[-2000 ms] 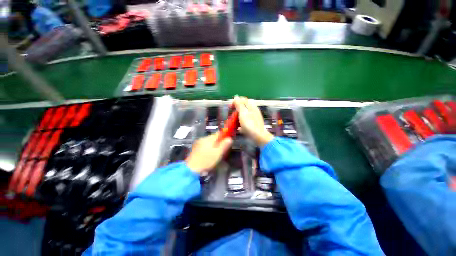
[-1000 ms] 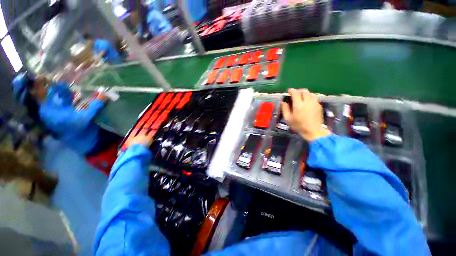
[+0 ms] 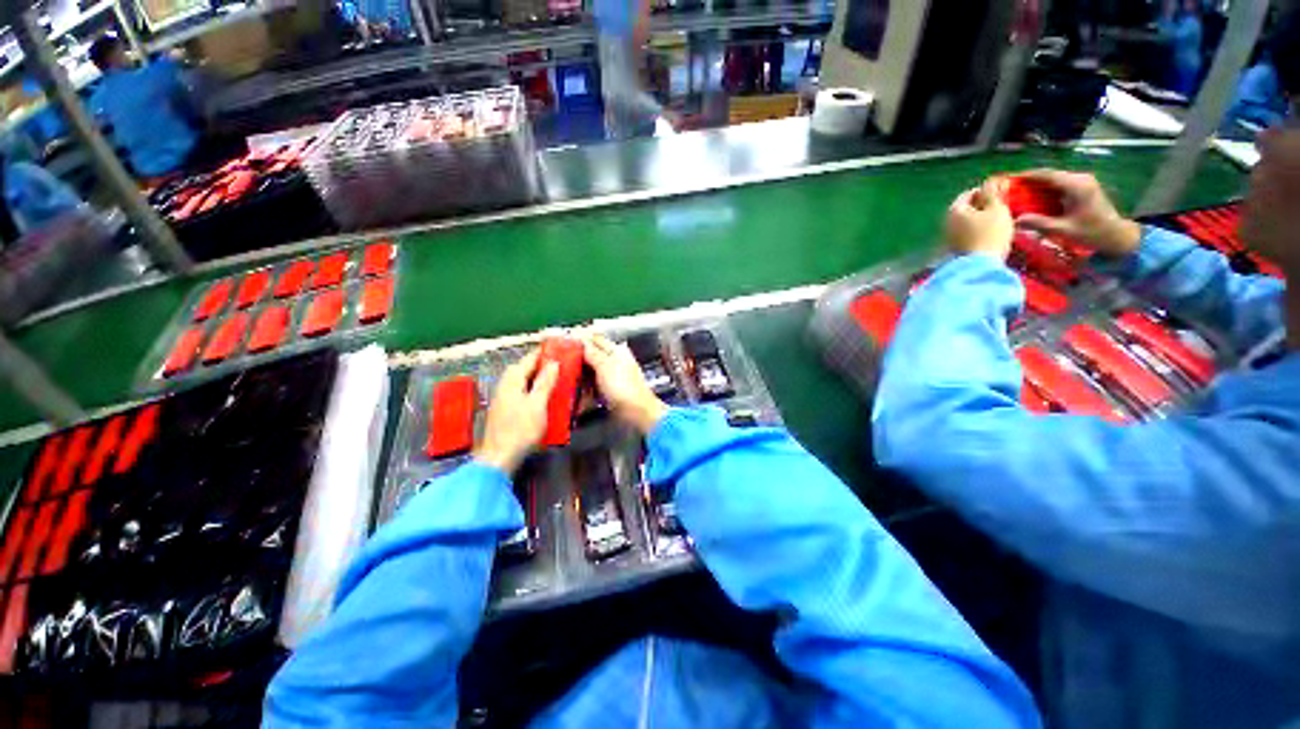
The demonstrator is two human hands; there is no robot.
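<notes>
My left hand (image 3: 519, 410) and my right hand (image 3: 619, 382) hold a red cover (image 3: 562, 392) between them, above the clear tray (image 3: 549, 573). Whether a black unit is inside the cover cannot be told. A covered unit (image 3: 454, 416) lies in the tray's back left pocket. Black units (image 3: 600, 504) lie in several other pockets; my hands and sleeves hide some of them. The black tray (image 3: 214, 477) at the left holds red covers (image 3: 89, 444) at its left side. A white liner (image 3: 337, 477) lies between the two trays.
A filled tray (image 3: 268, 316) of red units lies on the green conveyor belt (image 3: 613, 258). At the right, another person in blue (image 3: 1079, 413) holds a red piece over stacked trays (image 3: 855, 373). Across the belt stands a stack of clear trays (image 3: 426, 160).
My left hand has left the black tray and joined my right hand at the red cover. The view has swung right, bringing the other person into the picture.
</notes>
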